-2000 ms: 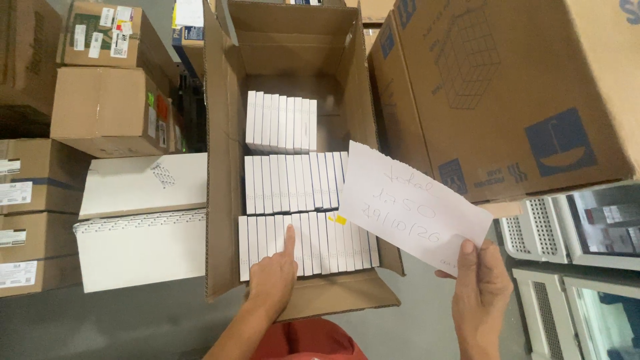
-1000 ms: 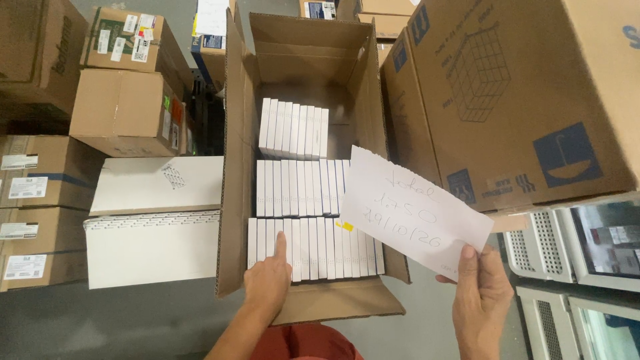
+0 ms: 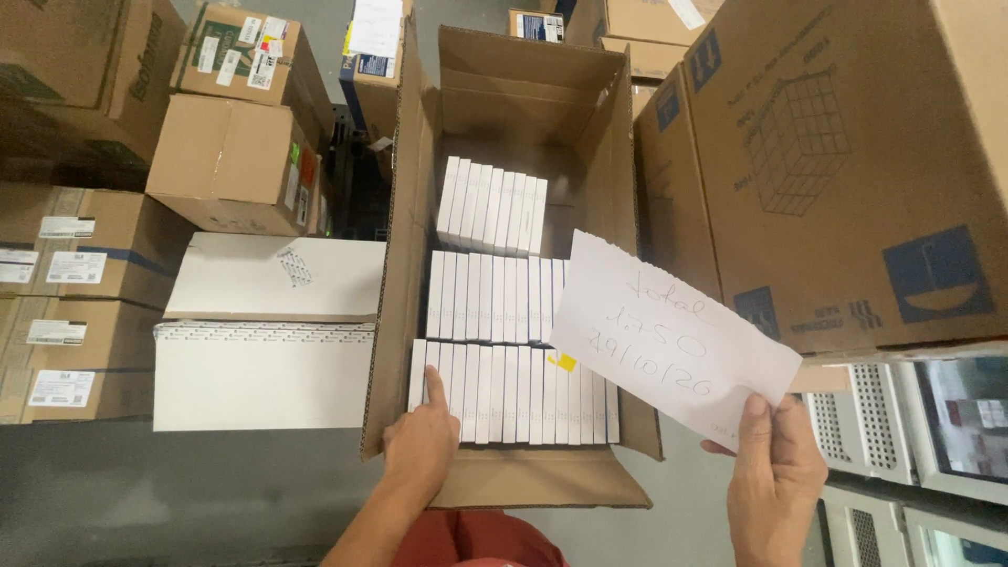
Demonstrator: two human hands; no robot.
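An open cardboard carton [image 3: 543,476] holds three rows of thin white boxes standing on edge. My left hand [image 3: 425,441] holds nothing; its index finger points at a white box [image 3: 433,354] near the left end of the nearest row, and whether it touches cannot be told. Pinched between thumb and fingers of my right hand [image 3: 768,453] is a torn white paper [image 3: 669,339] with handwriting, held over the carton's right side and covering part of the boxes. A yellow sticker [image 3: 563,361] lies on the nearest row. The farthest row [image 3: 492,205] is shorter than the others.
Two long white boxes [image 3: 264,386] lie left of the carton, beside stacked brown cartons [image 3: 220,157] bearing labels. A large brown carton [image 3: 835,181] rises at the right. White-framed units with vents and glass [image 3: 866,425] stand low at the right edge.
My left index finger has moved left along the nearest row of white boxes. My right hand keeps hold of the paper.
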